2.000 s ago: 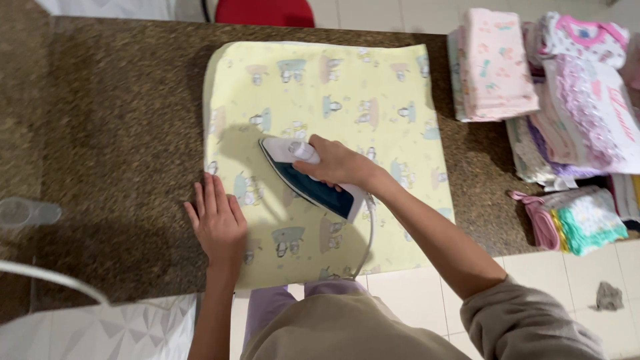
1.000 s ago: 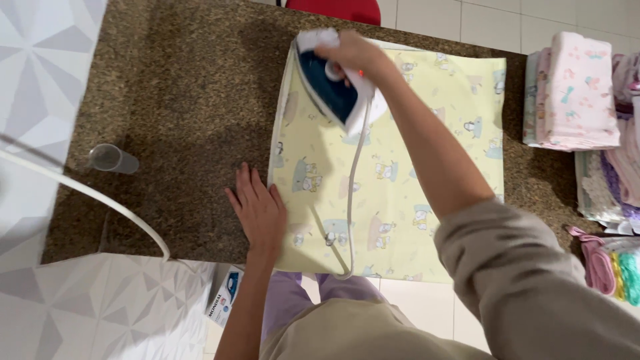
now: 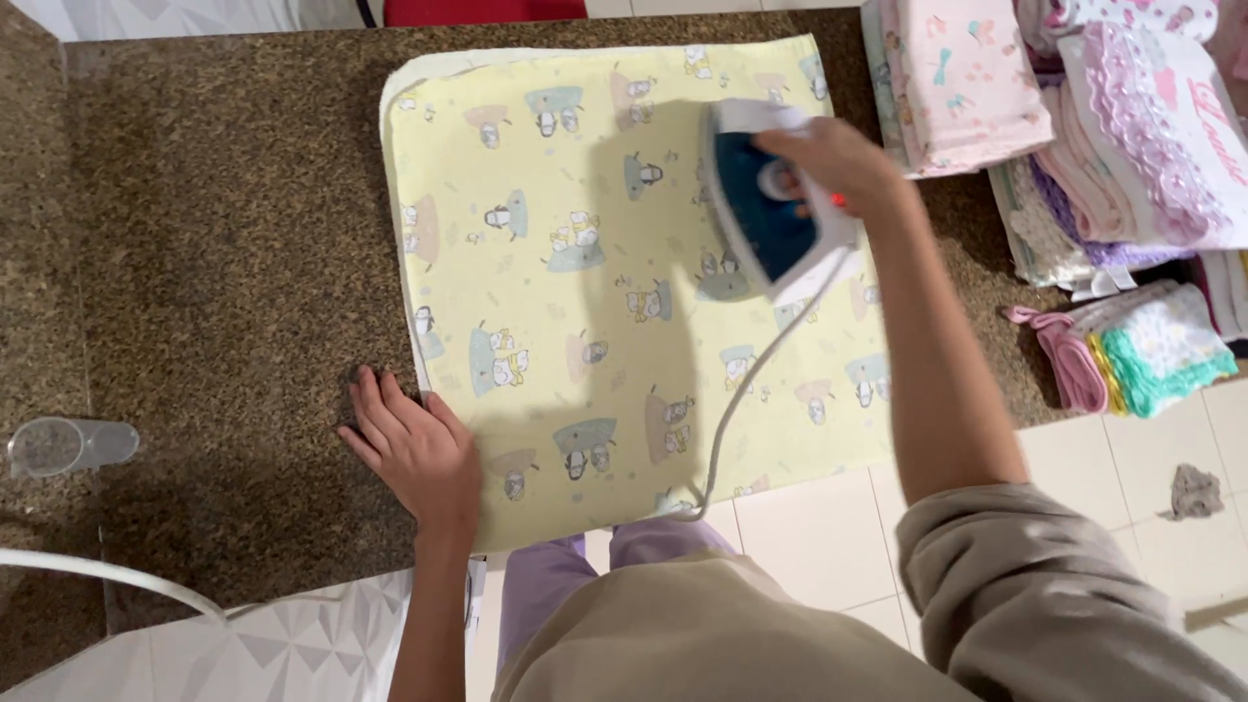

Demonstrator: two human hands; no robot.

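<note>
A yellow cloth with printed animals (image 3: pixel 546 322) lies spread on a brown speckled stone countertop (image 3: pixel 234 244). My right hand (image 3: pixel 834 166) grips a white and blue electric clothes iron (image 3: pixel 765 200), over the upper right part of the cloth. The iron's light cord (image 3: pixel 726 419) curves down across the cloth to its front edge. My left hand (image 3: pixel 414 444) rests flat at the cloth's left edge, partly on the stone, fingers apart and holding nothing. Blur hides some of the right fingers, and whether the iron touches the cloth cannot be told.
Folded pink cloths (image 3: pixel 965 88) and a stack with lilac lace trim (image 3: pixel 1141 136) stand at the right. Small folded cloths (image 3: pixel 1160 341) lie near the front edge. A clear plastic cup (image 3: pixel 73 446) lies at the left, above a white cable (image 3: pixel 117 575). A red seat (image 3: pixel 483 10) is beyond the counter.
My right hand has moved the iron from the cloth's upper left area to its upper right. My left hand stays by the left edge. The view has shifted noticeably.
</note>
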